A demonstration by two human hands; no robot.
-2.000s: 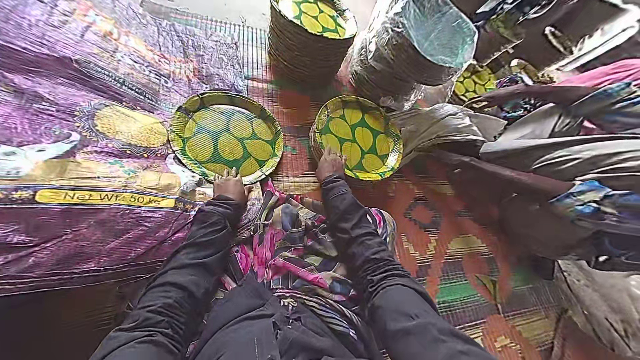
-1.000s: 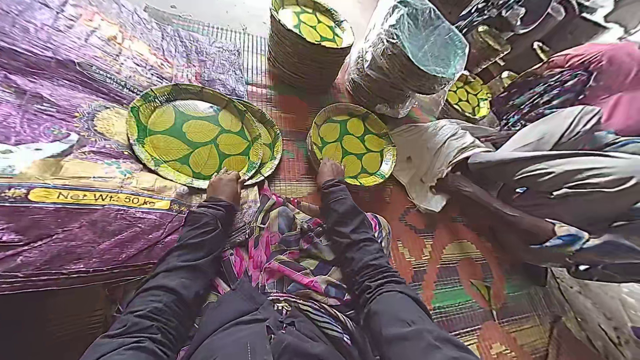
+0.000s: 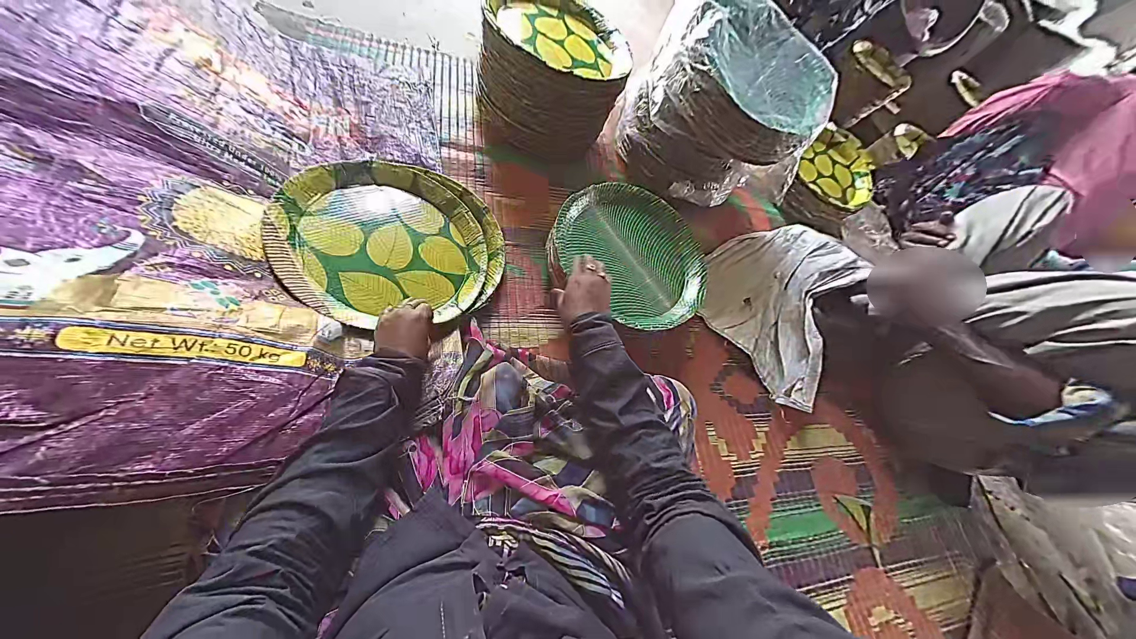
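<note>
My left hand (image 3: 405, 328) grips the near rim of a round green plate with a yellow leaf pattern (image 3: 382, 244). That plate is tilted and lies over another leaf-patterned plate (image 3: 486, 222), whose right edge shows beside it. My right hand (image 3: 584, 288) rests at the left near rim of a plain green ribbed plate (image 3: 635, 253), with fingers over its edge; whether it grips the plate I cannot tell. More rims show beneath the green plate at its left side.
Beyond are a tall stack of leaf-patterned plates (image 3: 550, 89) and a plastic-wrapped stack (image 3: 723, 98). A purple woven sack (image 3: 177, 417) lies left on the patterned mat (image 3: 799, 461). At the right sits another person, with a light cloth (image 3: 781, 293) near them and a smaller plate stack (image 3: 830, 177) behind.
At the right hand, a plain green plate now shows where a leaf-patterned plate lay on top. The plate in my left hand has shifted right over the plate behind it.
</note>
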